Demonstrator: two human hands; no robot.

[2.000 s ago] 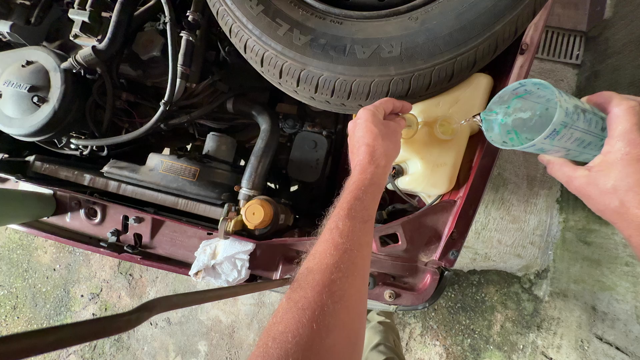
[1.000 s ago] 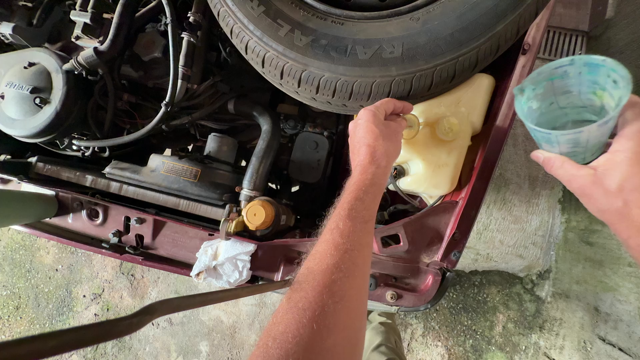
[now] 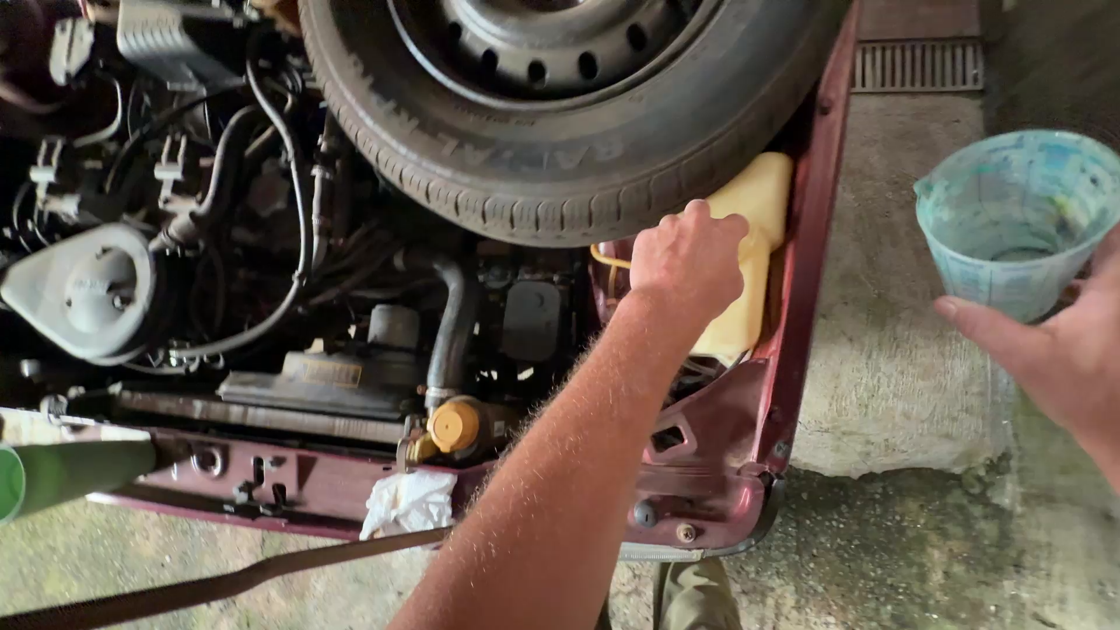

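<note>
My left hand (image 3: 689, 260) lies over the pale yellow plastic fluid reservoir (image 3: 768, 197), its fingers curled on the filler area; whether a cap is under them is hidden. A thin yellow loop (image 3: 610, 258) shows just left of that hand, beside the spare tyre (image 3: 525, 175). Away to the right, beyond the dark red fender, my right hand (image 3: 1050, 350) grips a translucent blue-green stained plastic measuring cup (image 3: 989, 276). The cup is roughly upright, with its mouth toward the camera and a little liquid or residue at the bottom.
The engine bay holds a round air cleaner housing (image 3: 83, 293), a radiator hose (image 3: 453, 324) and a yellow cap (image 3: 453, 425). Crumpled white tissue (image 3: 407, 503) sits on the front panel (image 3: 542, 490). A green container (image 3: 79, 477) is at left; a dark bar (image 3: 219, 586) crosses below.
The cup, earlier tilted and pouring at the reservoir, has moved right and come upright. My left hand, earlier left of the reservoir's opening, now covers that opening.
</note>
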